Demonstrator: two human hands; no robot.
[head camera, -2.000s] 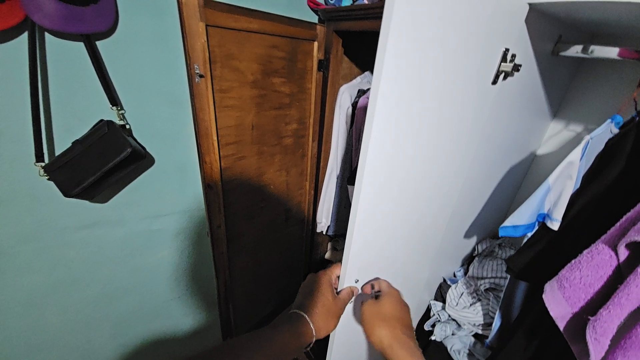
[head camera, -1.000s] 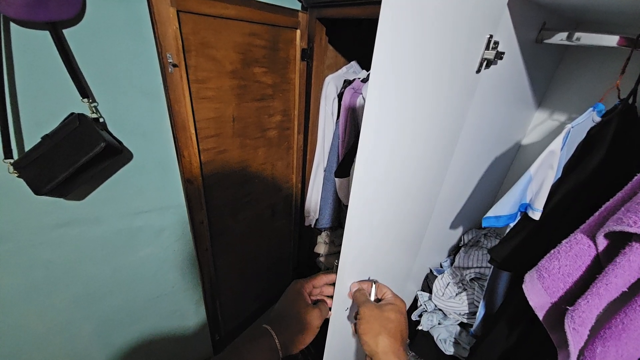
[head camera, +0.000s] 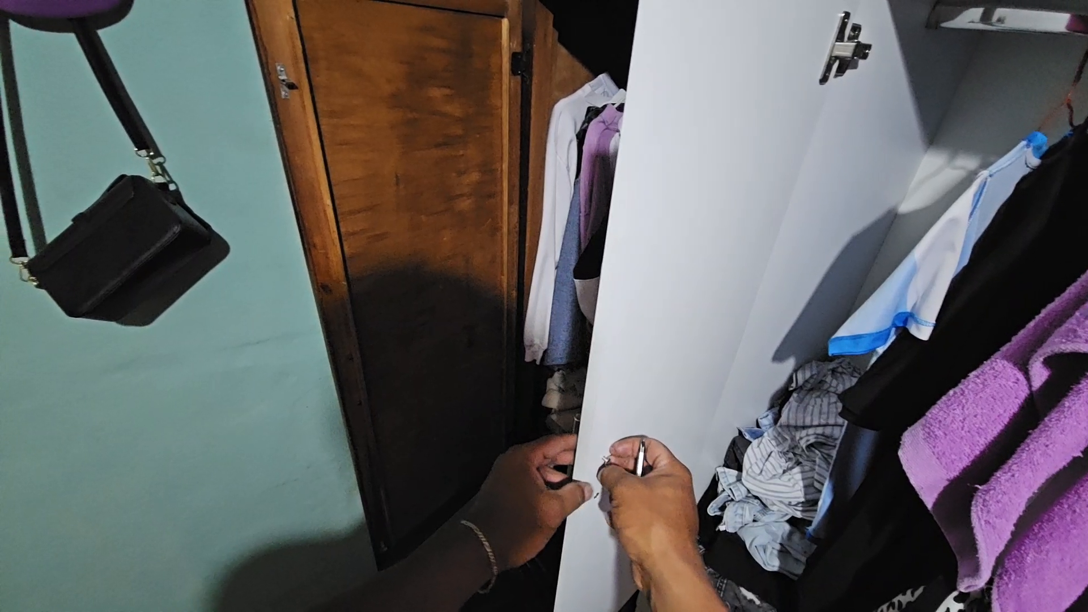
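A white cabinet door (head camera: 705, 255) stands swung out, a metal hinge (head camera: 846, 49) near its top. My left hand (head camera: 531, 497), with a bracelet (head camera: 482, 557) on the wrist, is at the door's left edge, its thumb on the white face and its fingers around the edge. A slim metal piece shows by its fingertips; whether the hand holds it is unclear. My right hand (head camera: 650, 501) is just right of it, in front of the white face, closed on a small metal object (head camera: 640, 457) between thumb and fingers. Small marks show on the door between the hands.
Behind the white door is a wooden wardrobe with its door (head camera: 416, 255) open and shirts (head camera: 561, 212) hanging inside. A black handbag (head camera: 127, 246) hangs on the green wall. To the right are a purple towel (head camera: 994, 459), hanging clothes and a heap of crumpled clothes (head camera: 799, 450).
The left hand, apart from the door face at one second ago, now has its thumb on it. The right hand stays close to the door with the small metal object.
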